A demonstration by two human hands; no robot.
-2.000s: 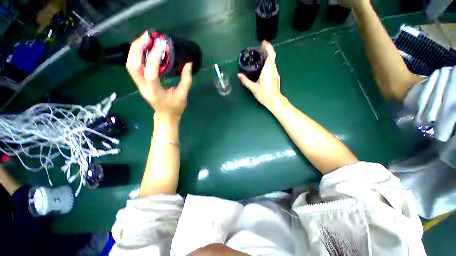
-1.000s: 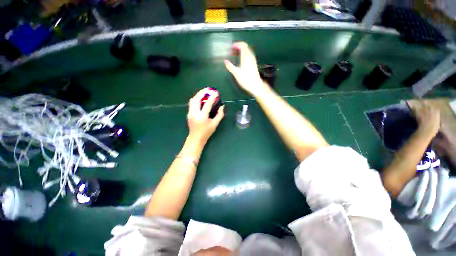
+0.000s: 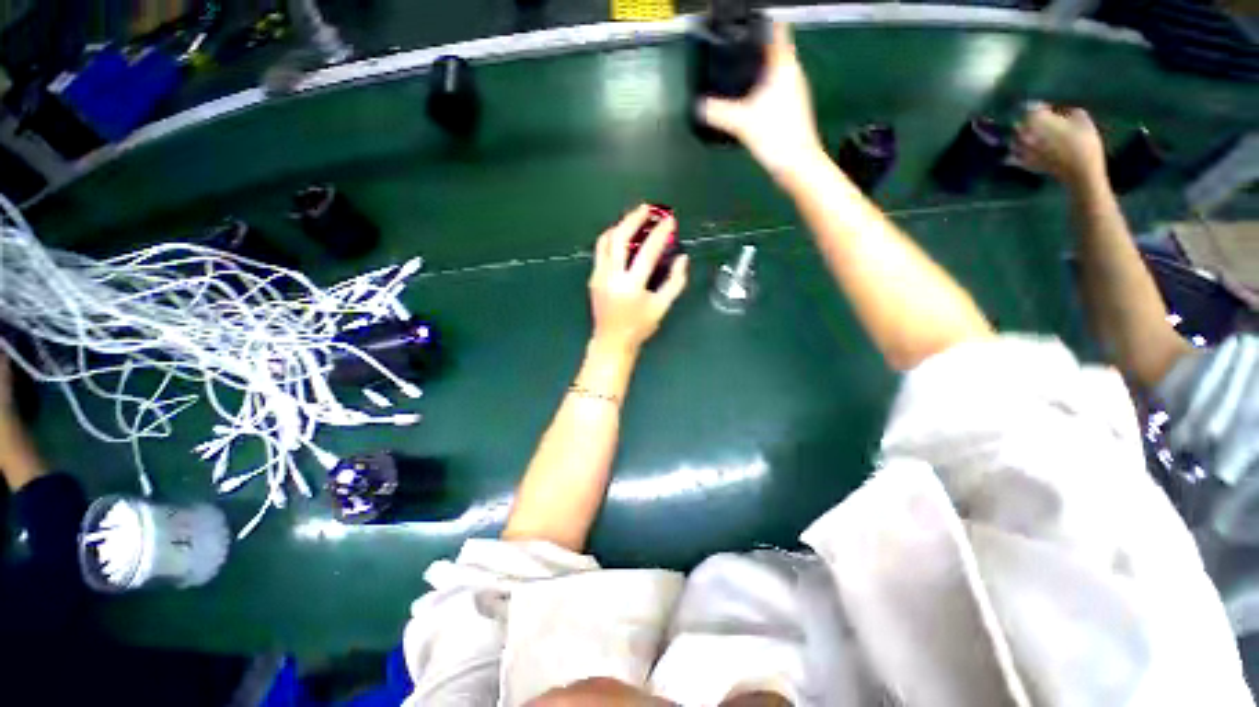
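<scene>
My left hand (image 3: pixel 630 283) is around a black cylindrical unit (image 3: pixel 666 263) with a red-lit end, at the middle of the green bench. My right hand (image 3: pixel 773 118) grips another black cylindrical unit (image 3: pixel 729 69) near the far rail; it is slightly blurred. A small clear bottle (image 3: pixel 732 287) with a white stick stands just right of my left hand, touched by neither hand.
White cables (image 3: pixel 207 345) lie tangled at left, above a white tub (image 3: pixel 155 543). Black units lie around the cables, including one with a glassy end (image 3: pixel 362 486). Other units stand at far right, where a neighbour's hand (image 3: pixel 1060 142) reaches in. A pale rail (image 3: pixel 525 39) edges the bench.
My right hand, empty a second ago, has taken hold of a black unit near the rail. My left hand still holds the red-lit unit. The neighbour's hand has moved to the far units.
</scene>
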